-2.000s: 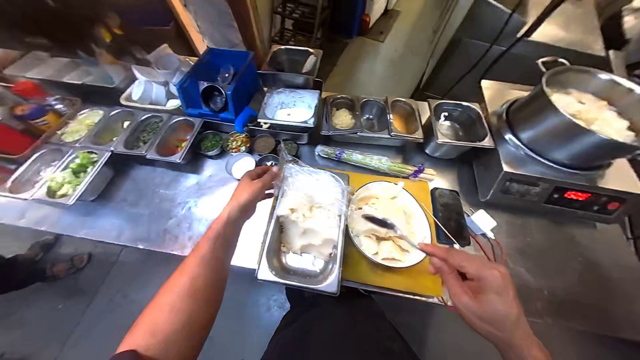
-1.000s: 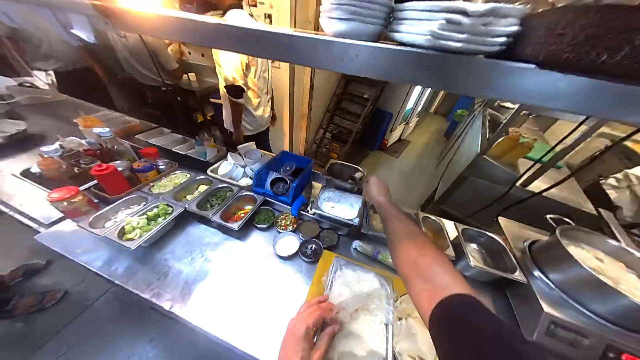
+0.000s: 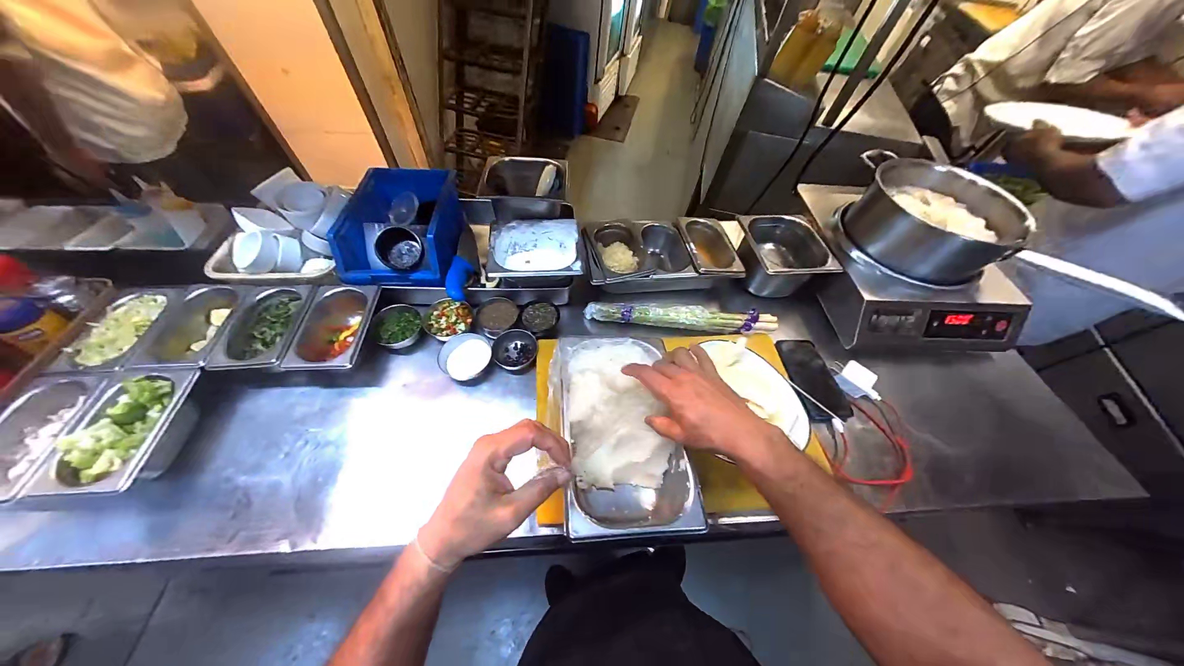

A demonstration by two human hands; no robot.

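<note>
In front of me a steel pan (image 3: 634,518) with a pale, soft food mass (image 3: 606,416) lies on a yellow cutting board (image 3: 731,486). Clear plastic film (image 3: 556,379) runs along the pan's left side. My left hand (image 3: 499,481) is at the left rim, thumb and forefinger pinched together at the film's edge. My right hand (image 3: 689,398) is over the mass near the pan's right side, fingers spread; whether the fingertips touch it I cannot tell. Right of the pan, partly behind my right hand, a white plate (image 3: 782,407) holds more pale food.
Behind the board lie wrapped green stalks (image 3: 680,317). Small bowls, including one of white powder (image 3: 464,358), stand back left, near a blue bin (image 3: 398,222). A phone (image 3: 812,379) with red cables is right. A large pot (image 3: 939,217) sits on a cooktop. Another person holds a plate (image 3: 1054,120).
My right hand, which held a spoon at the plate two seconds ago and reached far back one second ago, is now over the pan. The view has swung down again.
</note>
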